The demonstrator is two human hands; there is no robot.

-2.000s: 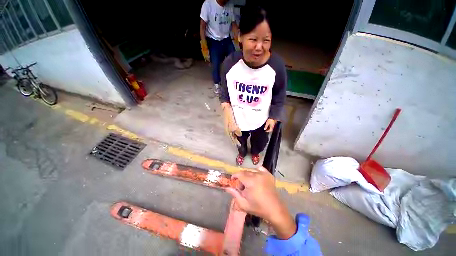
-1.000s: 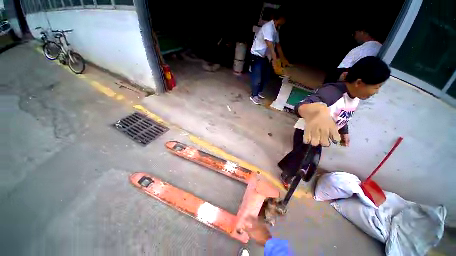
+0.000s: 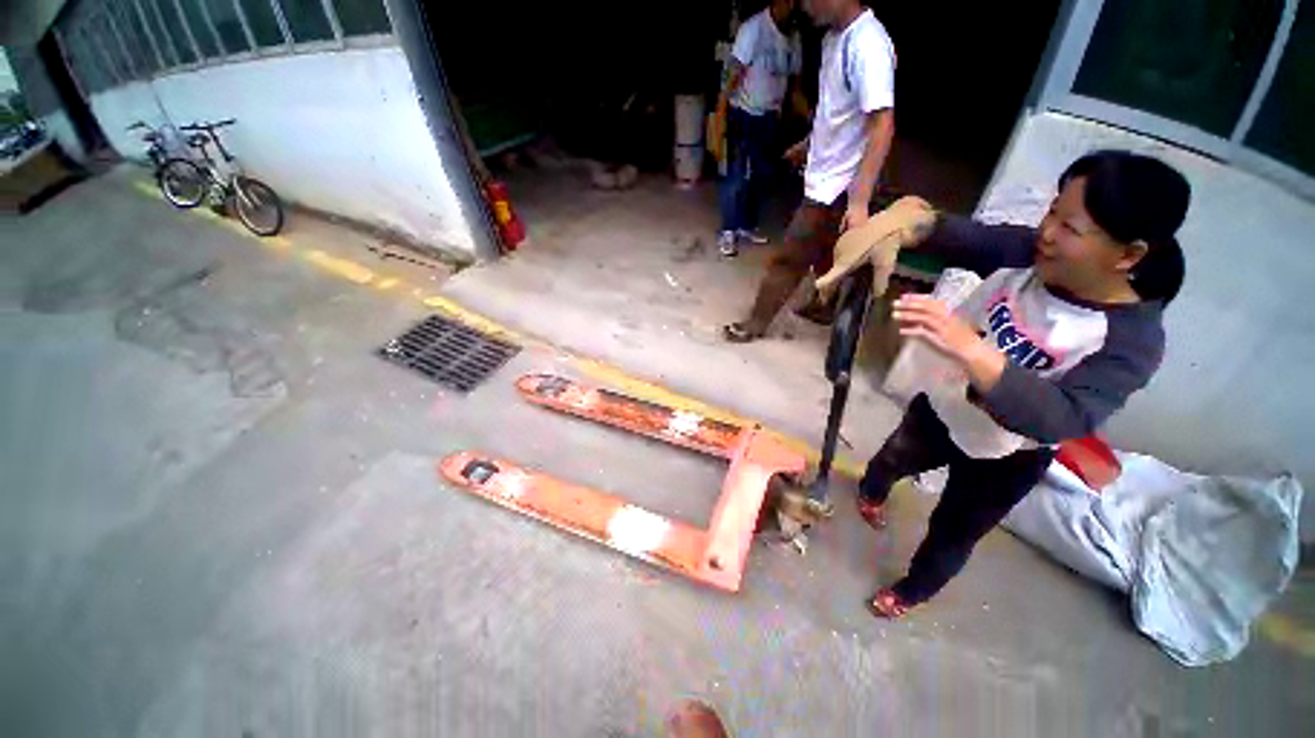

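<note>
An orange-red pallet truck [image 3: 738, 505] stands on the ground ahead, its two forks pointing left. Its dark upright handle [image 3: 844, 346] is at the right end. Another person's hand in a tan work glove [image 3: 880, 238] is on top of the handle. A small brownish shape, probably part of my right hand [image 3: 697, 719], shows at the bottom edge, apart from the truck. It is cut off, so its fingers cannot be made out. My left hand is out of the picture.
A person [image 3: 1046, 339] stands right of the handle. Two more people stand in the dark doorway. White-grey sacks [image 3: 1110, 519] lie by the right wall, with a red dustpan [image 3: 1089, 461] partly hidden. A drain grate [image 3: 449, 353], bicycles [image 3: 217, 180] and a fire extinguisher [image 3: 503, 216] are left.
My hand has left the truck and dropped to the bottom edge. The person has moved to the handle's right side, and the gloved hand stays on it. Another person has stepped into the doorway's middle.
</note>
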